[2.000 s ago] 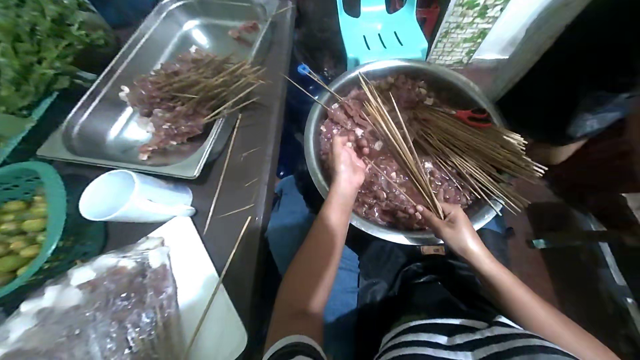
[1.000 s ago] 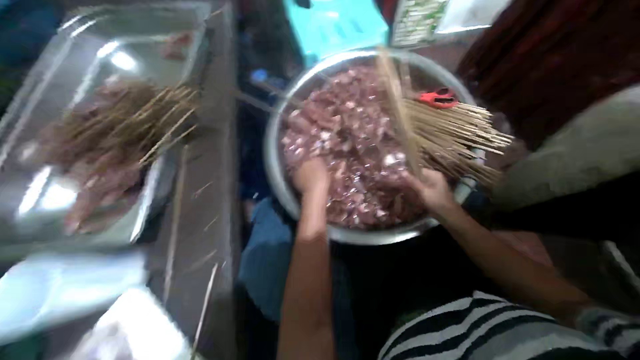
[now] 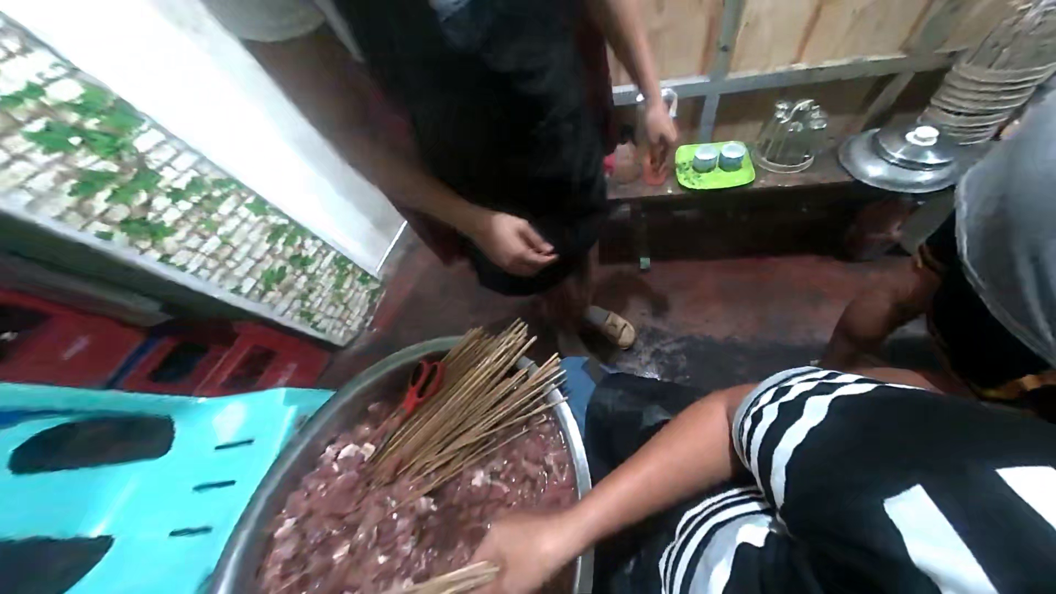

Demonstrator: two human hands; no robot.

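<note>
A large round metal basin (image 3: 587,503) of raw meat pieces (image 3: 351,524) fills the lower middle. My right hand (image 3: 528,553) is over its lower right part, closed around a few bamboo skewers (image 3: 454,580) that run off the bottom edge. A thick bundle of bamboo skewers (image 3: 474,404) leans on the far rim, its lower ends down in the meat. Scissors with red handles (image 3: 423,384) lie against the left of this bundle. My left hand is out of the frame.
A turquoise plastic chair (image 3: 198,445) stands left of the basin, red crates (image 3: 272,359) behind it. A person in dark clothes (image 3: 495,124) stands beyond the basin; another is at right. A green tray (image 3: 715,177) with two cups rests on a ledge.
The view has swung strongly to the right and up. My left hand, earlier in the meat, has gone out of the frame. My right hand still holds skewers.
</note>
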